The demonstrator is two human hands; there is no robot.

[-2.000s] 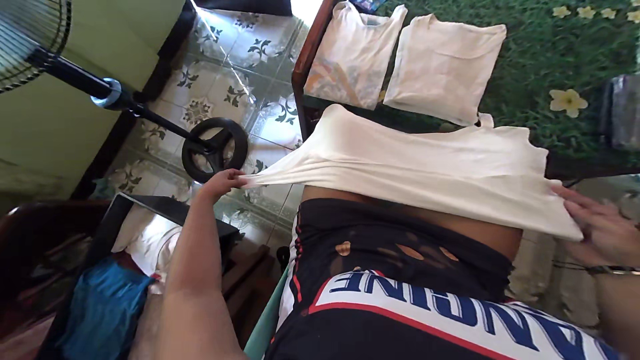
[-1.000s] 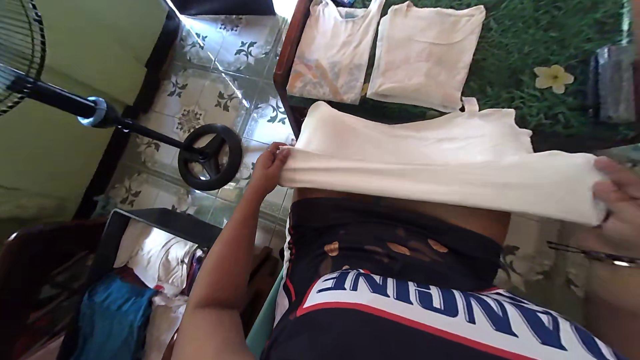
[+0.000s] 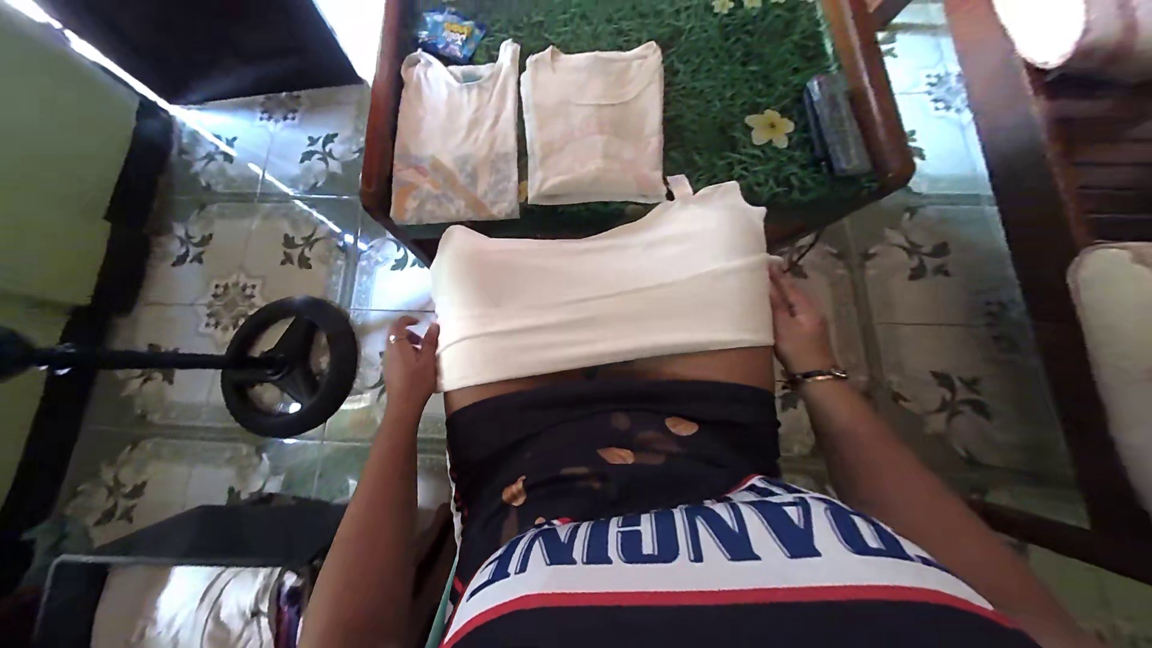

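A white knit garment (image 3: 603, 288) lies spread across my thighs, its near part doubled over and a thin strap at its far edge. My left hand (image 3: 412, 355) touches the garment's left edge, fingers bent; whether it grips the cloth cannot be told. At the opposite edge my right hand (image 3: 796, 315), a bracelet on its wrist, rests against the side, its fingertips partly hidden. Beyond the garment, a folded white sleeveless top with a faded print (image 3: 459, 144) and a folded white shirt (image 3: 594, 126) lie side by side on the table.
The wooden-edged table (image 3: 891, 135) has a grass-patterned cover, a small blue packet (image 3: 450, 36) and a dark plastic-wrapped item (image 3: 839, 126). A fan's round base (image 3: 290, 366) stands on the tiled floor at left. Below it is a dark container (image 3: 76, 585) of clothes. Wooden furniture (image 3: 1035, 225) stands at right.
The garment was stretched wide between both hands; now it lies narrower and flatter across my thighs. My hands have come closer together. The view has shifted to the right.
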